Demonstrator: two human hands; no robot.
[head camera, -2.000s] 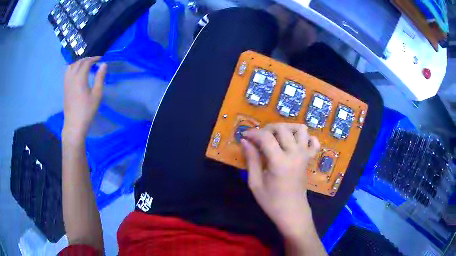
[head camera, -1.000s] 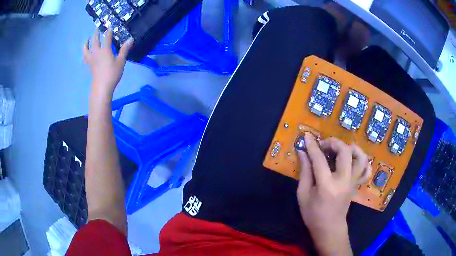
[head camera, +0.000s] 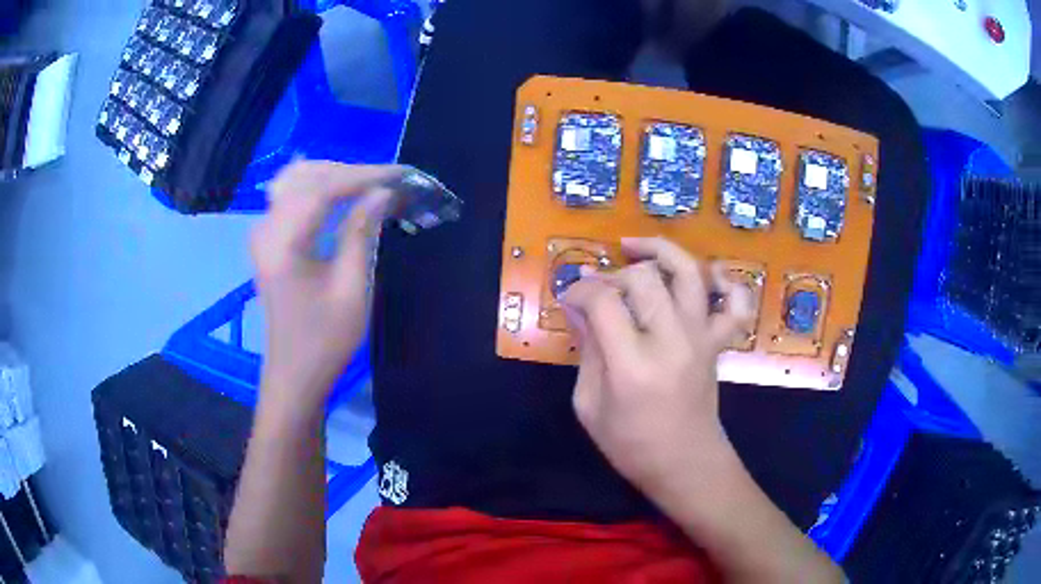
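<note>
The orange fixture plate (head camera: 685, 245) lies on the wearer's dark-trousered thighs. Several circuit boards (head camera: 588, 160) fill its far row. In the near row, small dark round components sit in the leftmost recess (head camera: 567, 277) and the rightmost recess (head camera: 804, 310); my right hand partly covers the middle ones. My left hand (head camera: 325, 245) holds a circuit board (head camera: 426, 201) by its edge, tilted, left of the plate. My right hand (head camera: 651, 342) is over the near row, thumb and forefinger at the leftmost component; whether they grip it cannot be told.
A stack of board trays (head camera: 171, 80) stands on a blue stool at upper left. A black tray stack (head camera: 160, 468) is at lower left. Dark trays stand at right (head camera: 1005, 251) and lower right (head camera: 959, 513). The white machine (head camera: 947, 40) is at upper right.
My left hand has come from the upper-left trays towards the plate, now with a circuit board in it. My right hand remains at the near row's leftmost recess. The view has shifted.
</note>
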